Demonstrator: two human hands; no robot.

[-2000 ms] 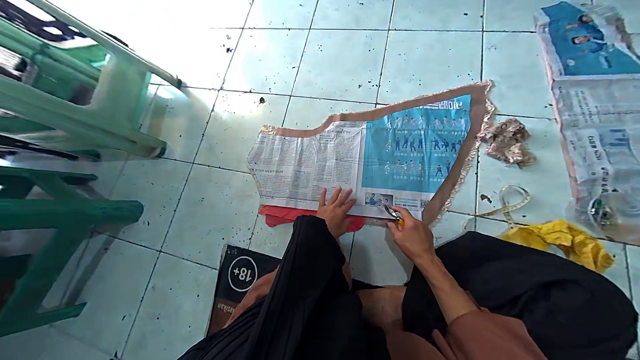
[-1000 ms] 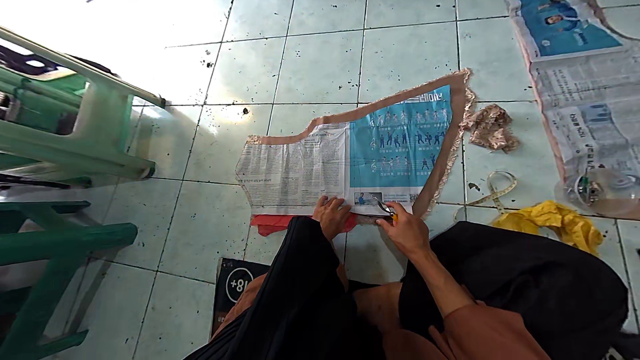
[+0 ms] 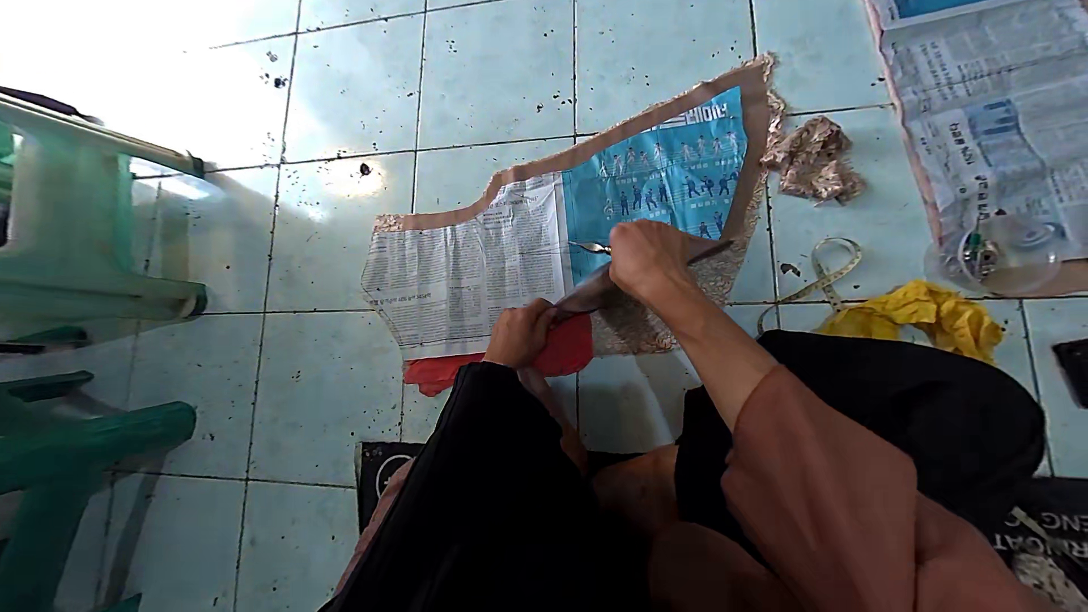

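Observation:
A newspaper pattern piece (image 3: 459, 280) lies on brown fabric (image 3: 586, 153) with frayed edges on the tiled floor. Its lower right part is lifted and folded back, and patterned lace-like fabric (image 3: 710, 285) shows beneath. My left hand (image 3: 520, 333) pinches the lower edge of the layers beside red cloth (image 3: 565, 347), which lies partly under the pattern. Above the blue printed part, my right hand (image 3: 650, 259) is closed around a small metal-tipped tool (image 3: 592, 247), probably thread snips, and also seems to hold the lifted edge. Most of the tool is hidden.
Fabric scraps (image 3: 818, 160), a measuring tape (image 3: 837, 268) and yellow cloth (image 3: 922, 319) lie at the right. Another newspaper pattern (image 3: 994, 127) is at the upper right, with a clear container (image 3: 990, 255) of small metal items on it. Green plastic stools (image 3: 93, 272) stand at the left.
My right hand has moved up from the lower edge with the tool, and the right part of the newspaper and fabric is now folded up. My left hand stays near the lower edge.

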